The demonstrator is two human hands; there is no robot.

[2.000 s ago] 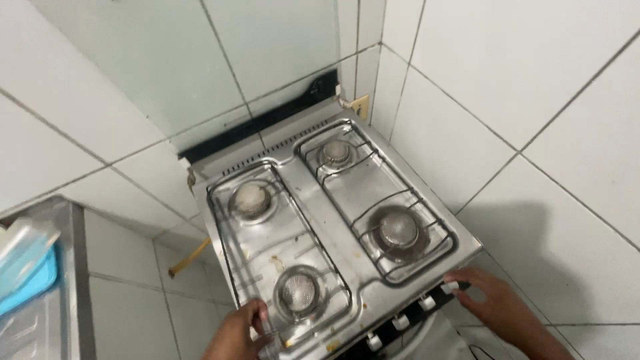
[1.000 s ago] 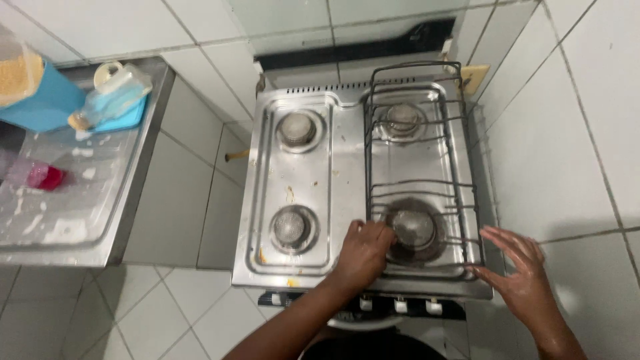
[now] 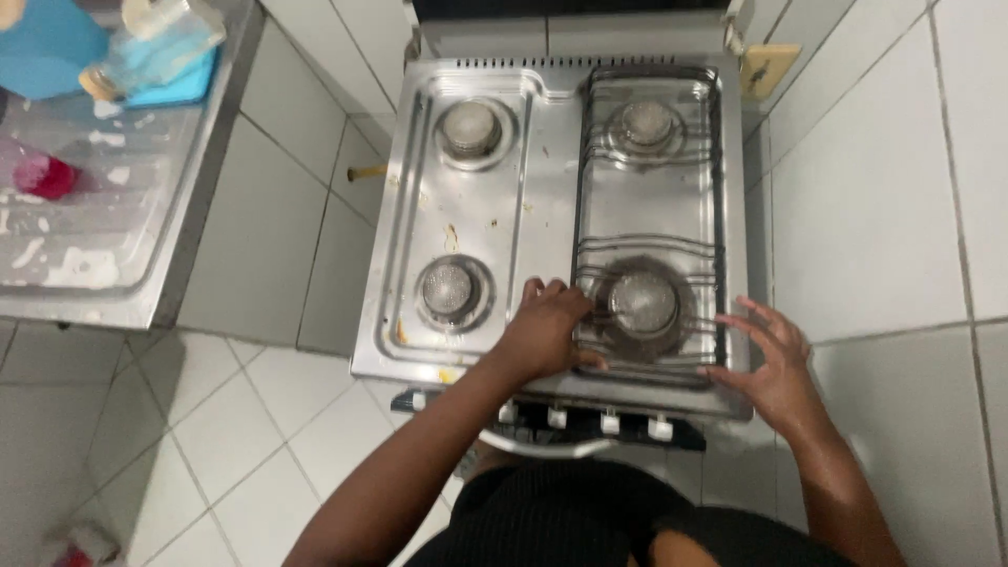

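Note:
On the right half of the steel gas stove point(image 3: 504, 213), a dark wire pan grate point(image 3: 650, 244) surrounds two burners; its bars look doubled, as if two grates are stacked. My left hand point(image 3: 551, 327) is at the grate's front left corner, fingers bent over its side bar and thumb near the front. At the front right corner, my right hand point(image 3: 768, 354) has spread fingers, with thumb and index fingertips at the side bar; its grip is unclear. Two burners point(image 3: 471, 130) on the left half stand uncovered. Brownish and yellow spots point(image 3: 450, 236) mark the steel there.
White control knobs point(image 3: 610, 421) line the stove's front, above a curved handle point(image 3: 551, 449). A wet steel sink counter point(image 3: 87, 260) at the left bears a blue container point(image 3: 51, 47), a clear bottle point(image 3: 161, 47) and a pink item point(image 3: 47, 175). A tiled wall point(image 3: 874, 205) borders the right side.
The left half had a grate two seconds ago and is bare now. One second ago the right grate looked raised at its back; now it lies lower, within the stove top's edge. The view has shifted.

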